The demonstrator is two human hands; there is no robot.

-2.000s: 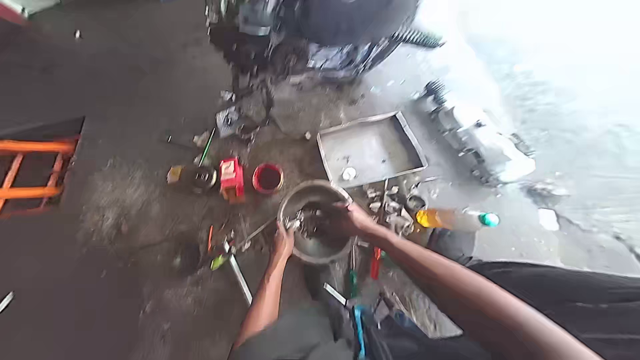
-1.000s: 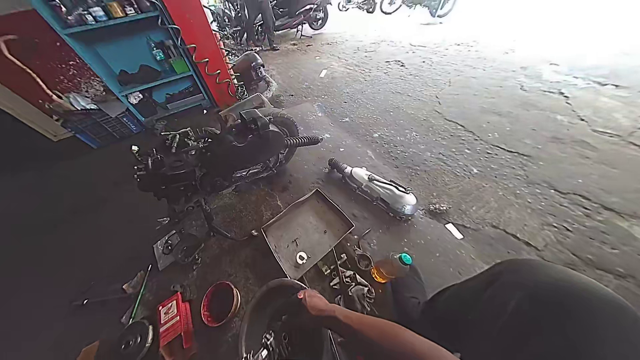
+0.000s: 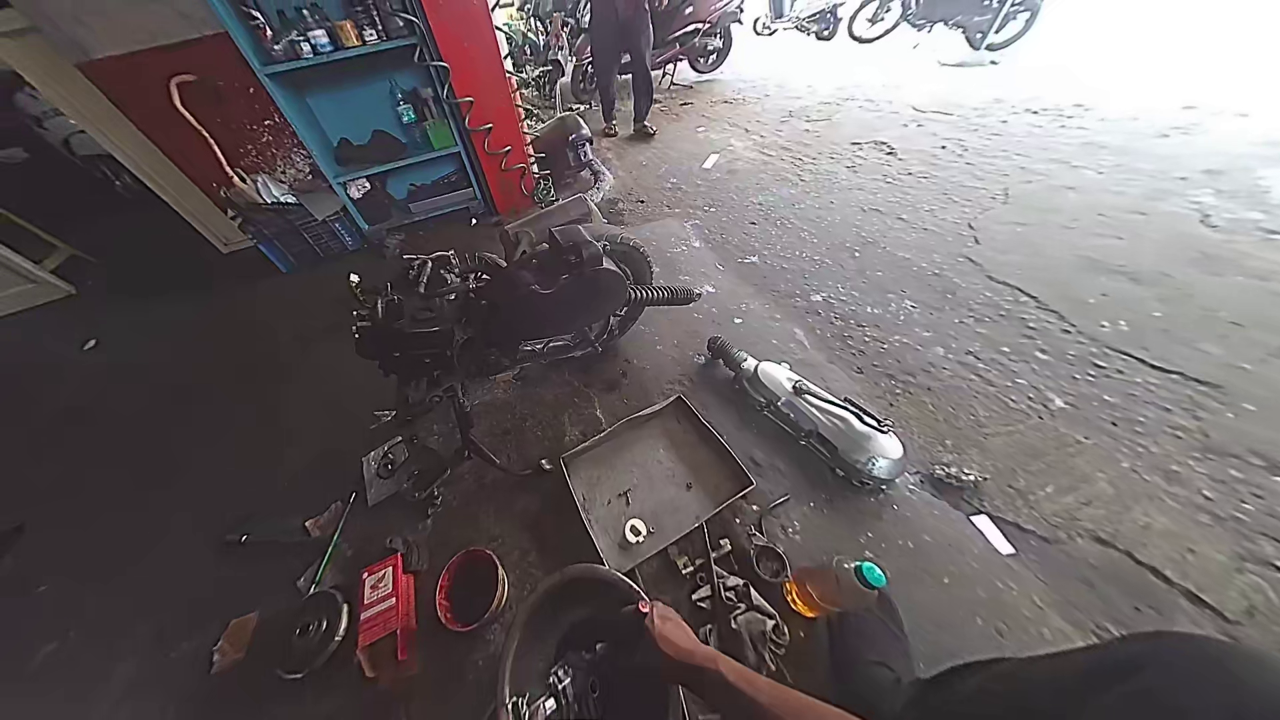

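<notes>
A round metal basin (image 3: 525,625) with dark metal parts (image 3: 565,690) in it sits at the bottom middle. My right hand (image 3: 672,640) is at the basin's right rim; its fingers are dark and partly hidden, so its grip cannot be told. My left hand is out of view. Left of the basin stand a red round tub (image 3: 471,590), a red box (image 3: 383,610) and a dark round metal part (image 3: 312,632). A rectangular metal tray (image 3: 660,480) holding a pale ring (image 3: 635,531) lies just beyond the basin. Right of it are loose metal parts (image 3: 750,620) and a bottle of amber liquid (image 3: 830,588).
A scooter engine with its rear wheel (image 3: 560,290) lies ahead. A silver engine cover (image 3: 825,420) with a spring is on the floor at right. Blue shelves (image 3: 365,110) stand behind, near a red pillar (image 3: 480,110). A person (image 3: 625,60) stands near parked motorcycles.
The view has tilted up strongly from the basin to the workshop. Two seconds ago both hands were at the basin; now only my right hand shows, still at its right side.
</notes>
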